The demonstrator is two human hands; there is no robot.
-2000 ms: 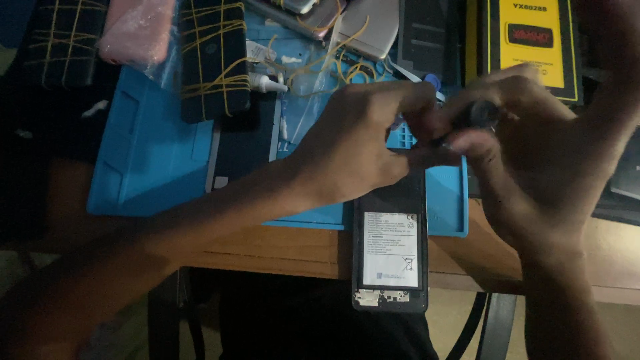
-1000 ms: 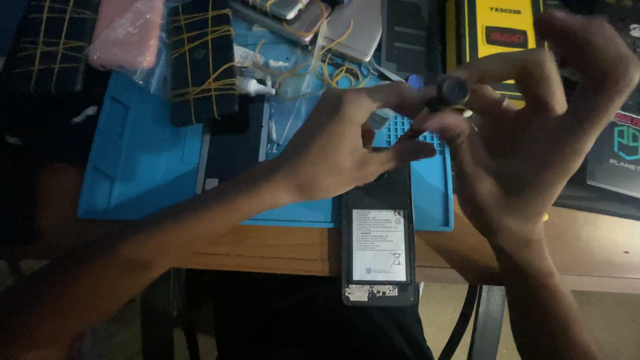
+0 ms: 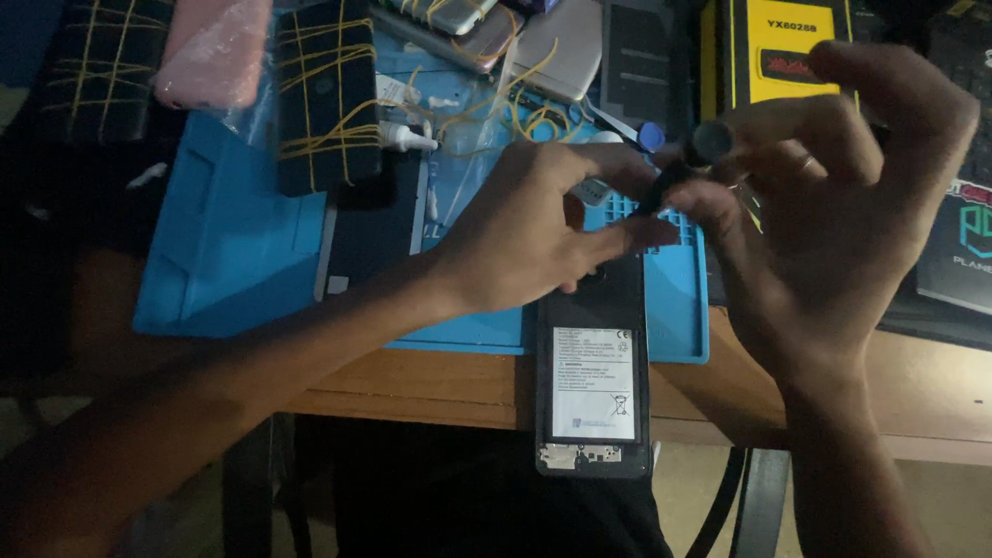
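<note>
A smartphone with its back cover off [image 3: 593,310] lies lengthwise over the table's front edge, its labelled battery [image 3: 593,384] and a lower circuit board [image 3: 580,456] exposed. Above its upper end, my left hand [image 3: 535,225] pinches a small dark part between thumb and fingers. My right hand [image 3: 821,194] holds a dark tool with a round cap [image 3: 710,142], perhaps a screwdriver, its end meeting the left fingertips. What exactly is pinched there is too dark and blurred to tell. The phone's top end is partly hidden behind my hands.
Under the phone lies a blue silicone repair mat [image 3: 232,256]. Phones bound with yellow rubber bands [image 3: 329,93], a pink phone case [image 3: 213,50], a white nozzle bottle [image 3: 407,138] and loose rubber bands [image 3: 542,124] lie behind. A yellow and black box [image 3: 783,46] stands back right.
Both hands stay together above the phone, with the dark tool still in my right hand. The right hand's raised fingers have shifted a little. The phone lies as before.
</note>
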